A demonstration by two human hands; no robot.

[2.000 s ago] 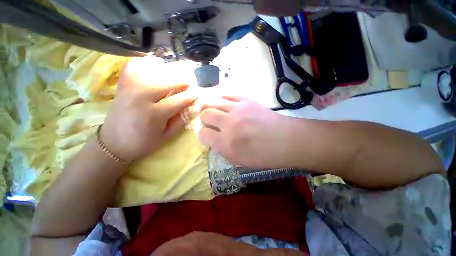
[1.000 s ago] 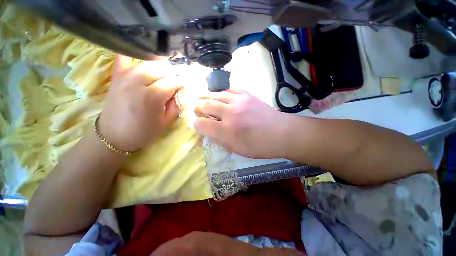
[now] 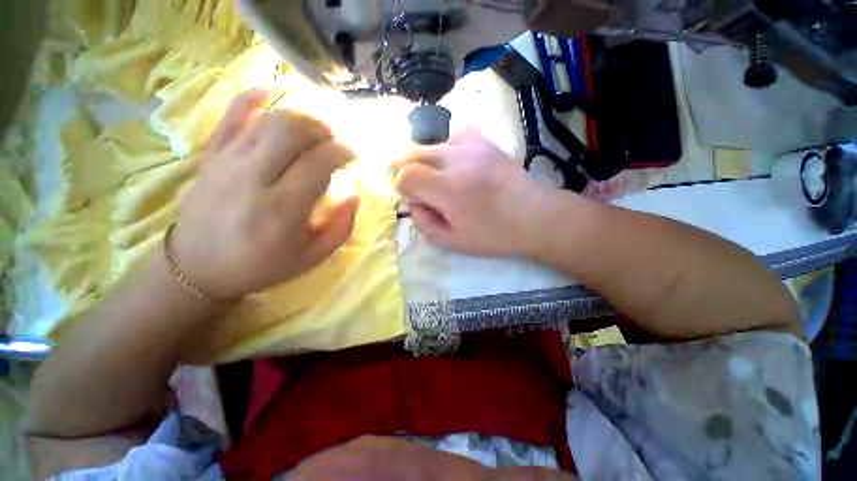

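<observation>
Yellow gathered fabric [image 3: 319, 315] lies under and left of my left hand, its straight edge running down to the table's front. My left hand [image 3: 263, 197] rests on it, fingers bent, thumb apart from the fingers. My right hand [image 3: 475, 193] is on the strip side of the fabric edge, fingers curled down at the brightly lit spot; a grip is hard to tell. Cream lace trim [image 3: 431, 327] runs from below my right hand over the front edge. A dark grey knob [image 3: 429, 123] stands just above my right fingers. The needle area is washed out by glare.
The machine head [image 3: 564, 23] spans the top. Right of my right hand lie black-handled scissors [image 3: 564, 160], a blue tool [image 3: 554, 70] and a black, red-edged rectangle [image 3: 639, 108]. A yellowish square [image 3: 731, 162] and a round black-and-white item [image 3: 816, 178] lie farther right. A measuring strip [image 3: 526, 308] follows the front edge.
My left hand has lifted and opened somewhat, its thumb now apart from the fabric edge. My right hand has shifted slightly up and right. The view has shifted a little.
</observation>
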